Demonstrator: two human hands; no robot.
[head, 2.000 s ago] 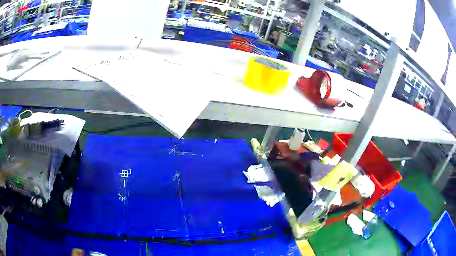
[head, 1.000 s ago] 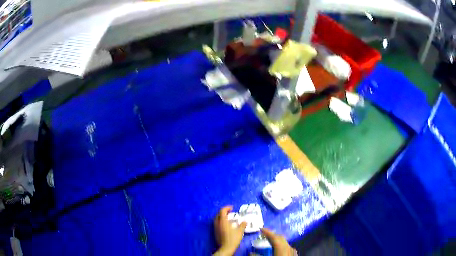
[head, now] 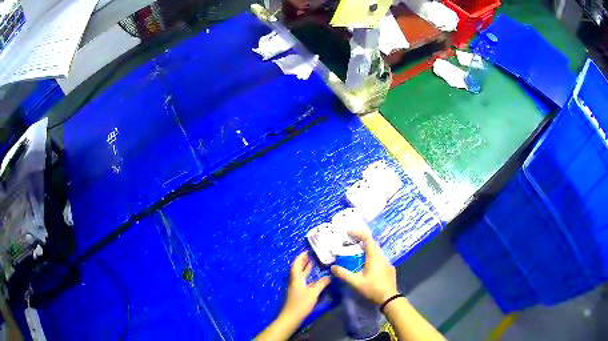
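Observation:
Several white plastic units lie close together on the blue sheet (head: 267, 173) near the bench's front edge. One pair (head: 373, 190) lies farther back, and the others (head: 322, 241) lie just in front of my hands. My left hand (head: 303, 288) is open, its fingers apart and empty, just below the nearest unit. My right hand (head: 375, 274) has thumb and fingers around the blue upper part of a can-like cylinder (head: 360, 318). The cylinder's lower body shows greyish at the bench edge, and its top is partly hidden by my fingers.
A large blue tote (head: 533, 226) stands right of the bench. Green matting (head: 433, 126) holds white wipes (head: 451, 73) and a clear bottle with blue (head: 473, 81). A yellow card (head: 360, 12) hangs on the shelf post. A red crate (head: 475, 20) is at the back right.
The view has tilted down and shows both hands more fully. My left hand has come off the white unit it touched. My right hand is now around the blue part of the cylinder.

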